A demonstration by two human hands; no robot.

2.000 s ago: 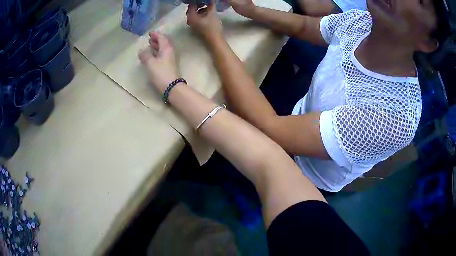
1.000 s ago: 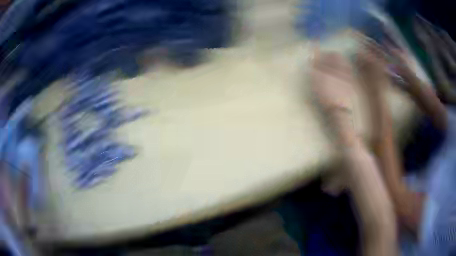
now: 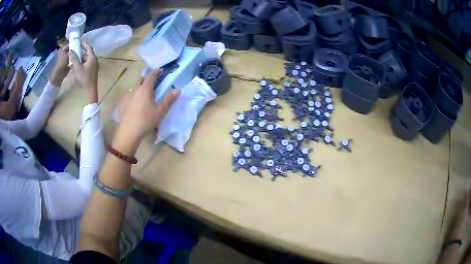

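Note:
My left hand (image 3: pixel 142 111), with a red bead bracelet and a pale bangle, reaches to a group of retail boxes at the left. Its thumb and fingers are apart, at a pale blue box (image 3: pixel 193 62) and a crinkled white pouch (image 3: pixel 183 116). A dark part shows by the fingertips; whether they grip anything cannot be told. Another pale blue box (image 3: pixel 168 41) lies tilted on top. My right hand (image 3: pixel 463 219) is at the right edge, mostly cut off, with a dark bracelet at the wrist; its fingers are hidden.
Dark three-armed parts (image 3: pixel 284 147) lie spread mid-table. Black moulded cups (image 3: pixel 363 85) are stacked along the back and right. A coworker in white sleeves at the left holds a white handheld fan (image 3: pixel 76 31) near a clear bag (image 3: pixel 109 38). Tan paper (image 3: pixel 361 206) covers the table.
The view has swung left, away from the neighbour in white mesh. My left hand has come into view at the boxes. My right hand now shows only at the right edge.

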